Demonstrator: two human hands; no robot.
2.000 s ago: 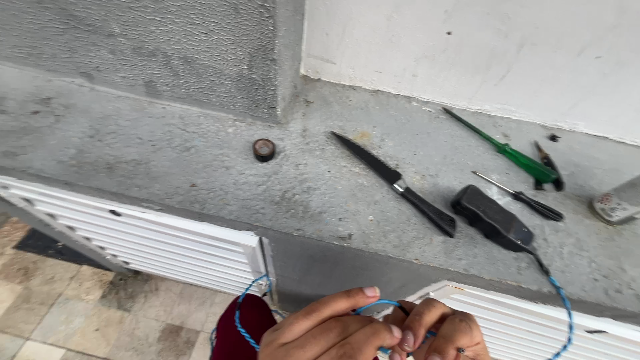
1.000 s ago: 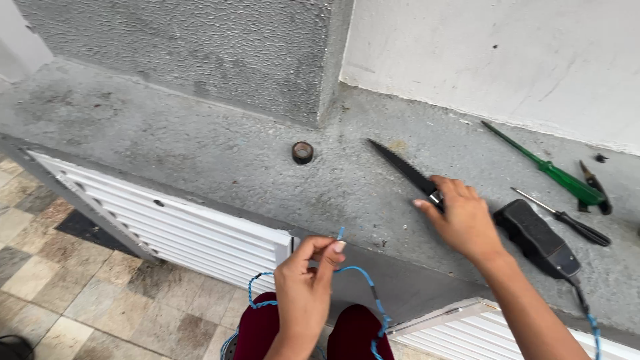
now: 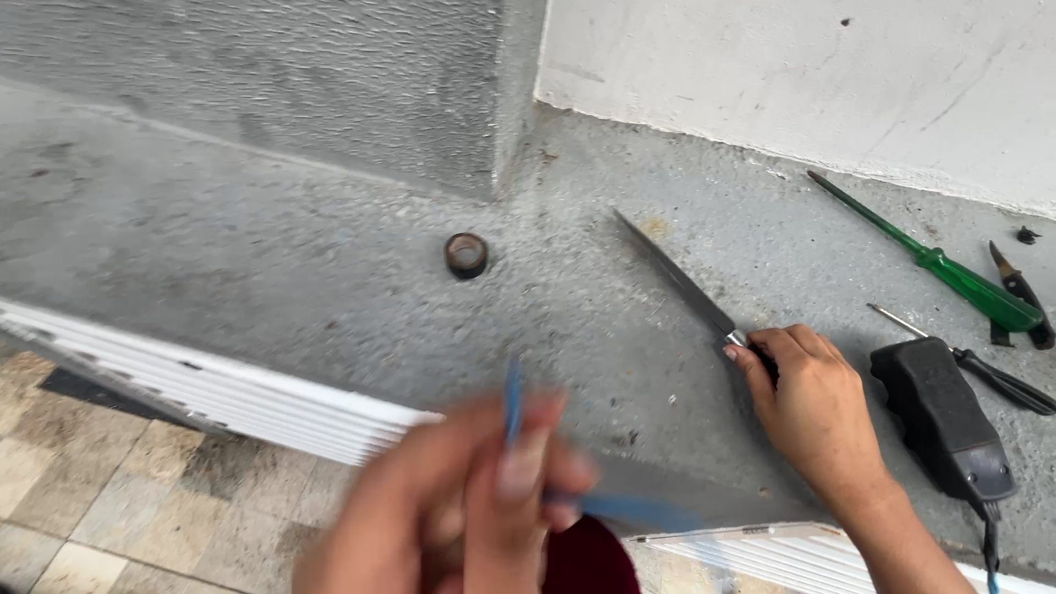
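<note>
My left hand [image 3: 462, 495], blurred and close to the camera, pinches a blue wire [image 3: 513, 400] between thumb and fingers; the wire's end points up and another stretch runs off to the right. On the grey ledge my right hand [image 3: 813, 396] grips the black handle of a knife [image 3: 681, 280], whose blade points up and left. A small roll of dark tape [image 3: 466, 255] lies left of the blade. Right of my right hand sits a black device in a ridged casing [image 3: 940, 421], a cable coming from its lower end.
A green screwdriver [image 3: 973, 289], a smaller black-handled screwdriver [image 3: 1002, 379] and a dark-handled pointed tool [image 3: 1023, 289] lie at the right of the concrete ledge [image 3: 247, 272]. Walls rise behind it. White slatted panels [image 3: 206, 379] are below its front edge, above a tiled floor [image 3: 107, 495].
Two seconds ago both hands were together at the wire. My right hand then moved to the knife handle and remains there. My left hand now appears closer to the camera, still with the blue wire.
</note>
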